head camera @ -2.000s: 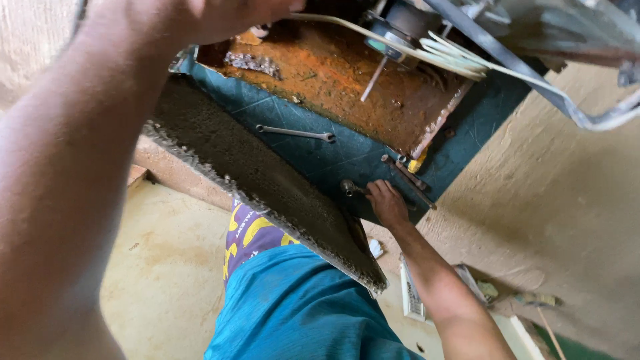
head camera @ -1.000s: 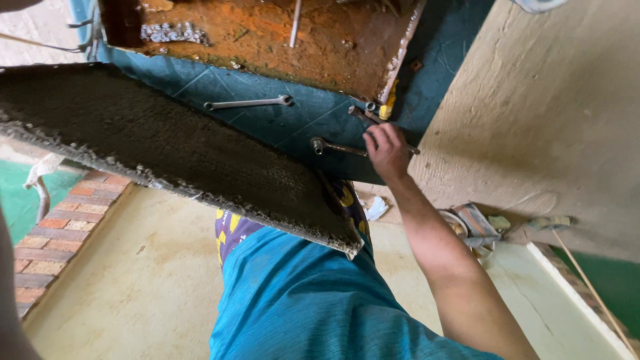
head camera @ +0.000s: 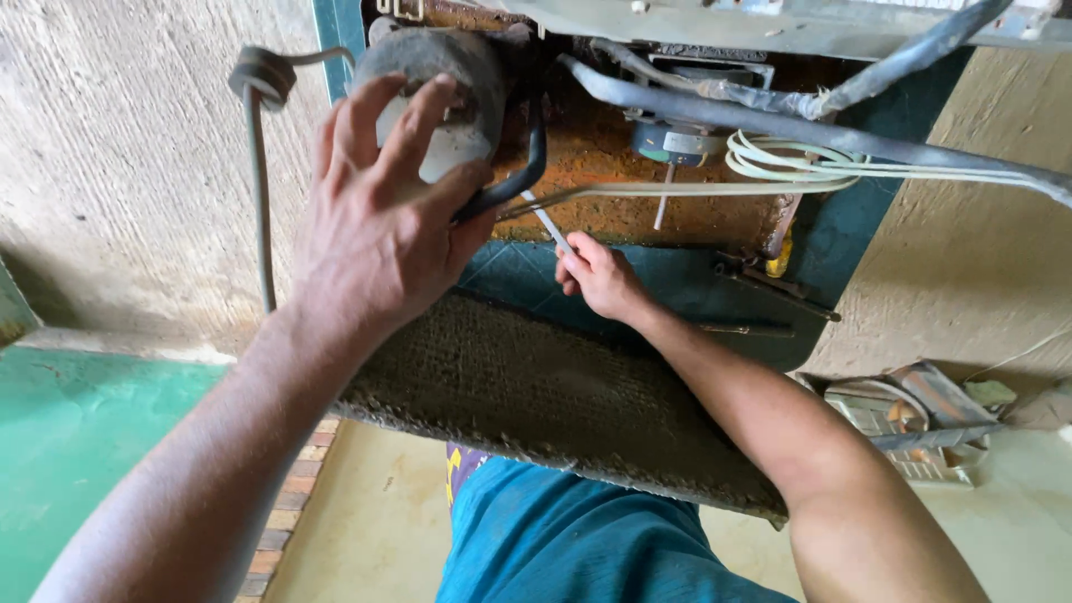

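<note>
My left hand point(head camera: 394, 193) rests with spread fingers on a rounded grey metal compressor point(head camera: 435, 63), its lower part beside a dark bent hose point(head camera: 532, 155). In my right hand point(head camera: 601, 272) is a combination wrench point(head camera: 548, 222), its far end reaching past thin tubing at the edge of the rusty pan point(head camera: 620, 209). A finned coil panel point(head camera: 536, 385) leans below both hands. Right of the pan's middle sits a small motor point(head camera: 674, 142) with a thin shaft. A socket tool point(head camera: 779, 289) and a metal rod point(head camera: 745, 329) lie on the blue-green surface.
Foam-wrapped pipes point(head camera: 737, 113) and a coil of pale cable point(head camera: 796, 159) cross above the pan. A round black-ended tube point(head camera: 261, 79) stands out at left. A yellow-handled tool point(head camera: 780, 254) lies at the pan's right corner. A basket of parts point(head camera: 913, 419) is on the floor at right.
My right hand has left the socket tools at right and taken up the wrench that lay on the blue-green surface. My left hand is now on the compressor. The view has shifted.
</note>
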